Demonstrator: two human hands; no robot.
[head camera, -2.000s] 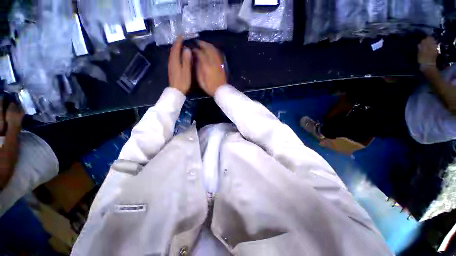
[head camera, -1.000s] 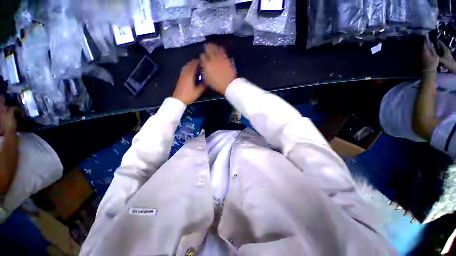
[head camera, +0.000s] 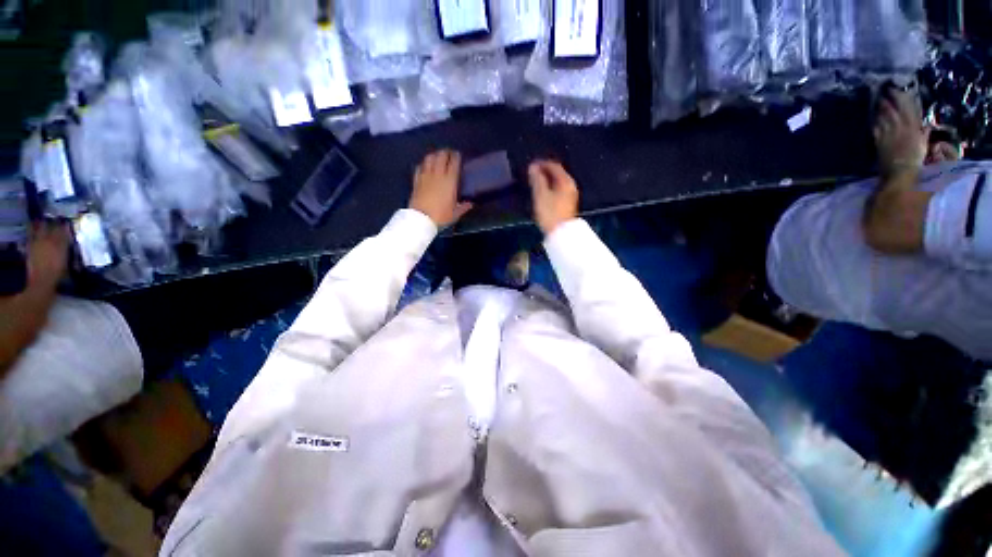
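Note:
A dark phone unit lies flat on the black ledge between my hands, its plain greyish face up. My left hand is just left of it, palm down with the fingertips on the ledge; I cannot tell whether the thumb touches the unit. My right hand is right of the unit and apart from it, fingers curled. Whether its fingertips pinch something small is too blurred to tell. A separate dark unit lies tilted on the ledge further left.
Crumpled clear bags heap at the left. Bubble bags with white-panelled handsets lie along the back. Bagged units stand in a row at back right. A small white slip lies below them. People work at both sides.
My hands were together over a small dark thing and have moved apart. The phone unit now shows flat between them. My right hand has moved right.

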